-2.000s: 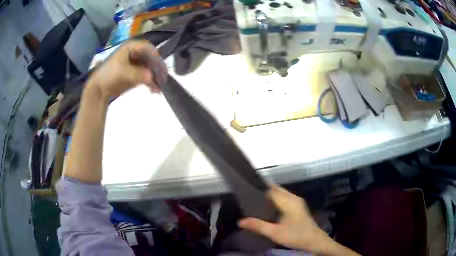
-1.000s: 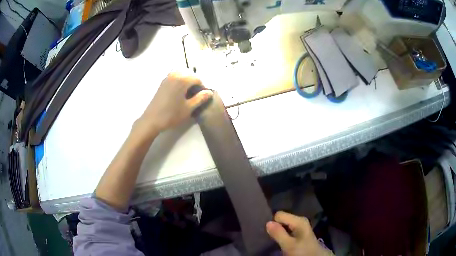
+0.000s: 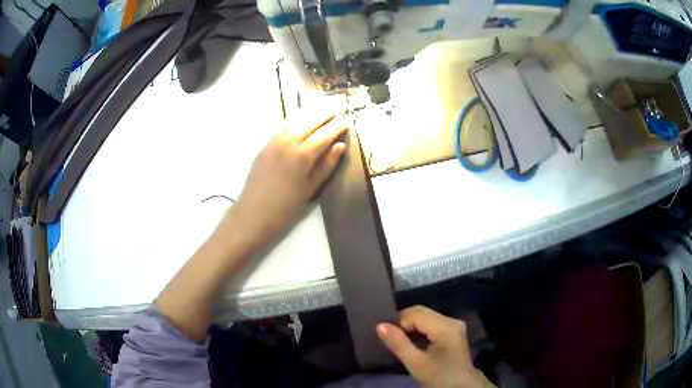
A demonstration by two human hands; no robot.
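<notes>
A grey-brown fabric strip [image 3: 357,250] runs from the needle area of the sewing machine [image 3: 455,23] down over the table's front edge. Its far end lies near the presser foot [image 3: 349,95], in bright lamp light. My left hand [image 3: 296,163] lies on the far part of the strip, fingertips close to the presser foot, with the strip under the fingers and beside the thumb. My right hand [image 3: 429,341] holds the strip's near part between thumb and fingers, below the table edge. The strip's lowest end is hard to make out in the dark.
More grey-brown strips [image 3: 114,98] drape over the table's left side. Blue-handled scissors [image 3: 463,144] lie under small grey pieces [image 3: 516,114] right of the needle. A brown parts box [image 3: 633,114] stands far right. A maroon pile [image 3: 577,326] sits in a carton at lower right.
The strip's far end has moved from my left hand's grasp above the table to the needle area. My left hand moved forward and its fingers flattened. My right hand stays low with the strip.
</notes>
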